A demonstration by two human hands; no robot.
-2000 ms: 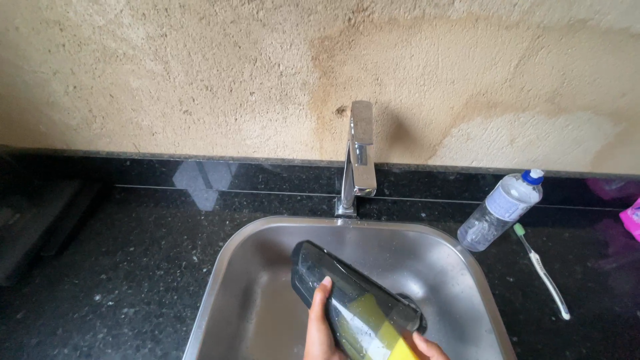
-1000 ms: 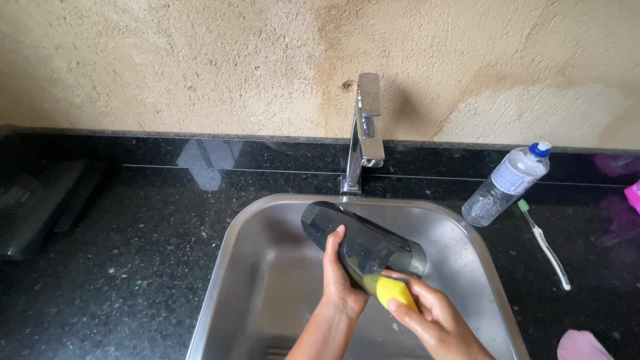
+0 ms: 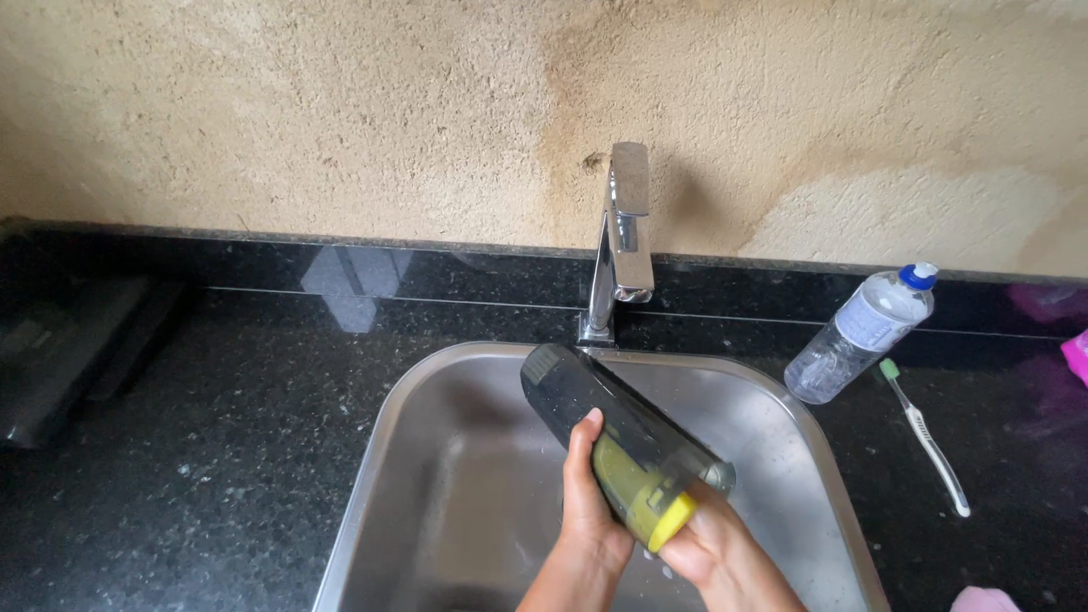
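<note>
A dark translucent plastic container [image 3: 620,416] is tilted over the steel sink [image 3: 476,510]. My left hand [image 3: 586,510] grips its left side, thumb on top. At the lower end, a yellow sponge [image 3: 673,524] is partly inside the container, its bright edge sticking out and the rest showing through the wall. My right hand [image 3: 714,544] is at that open end against the sponge, its fingers reaching inside and partly hidden by the container. The chrome faucet [image 3: 625,229] stands behind the sink, with no water seen running from it.
Right of the sink, a clear bottle with a blue cap [image 3: 863,331] stands on the black granite counter [image 3: 212,476] beside a white toothbrush [image 3: 926,442]. Pink items show at the right edge [image 3: 1078,353] and lower right [image 3: 984,600]. A dark object [image 3: 59,365] lies far left.
A second ago my right hand held the sponge at the container's lower end; now the sponge is largely inside it with my fingers. The container has turned in my left hand, its lower end toward me.
</note>
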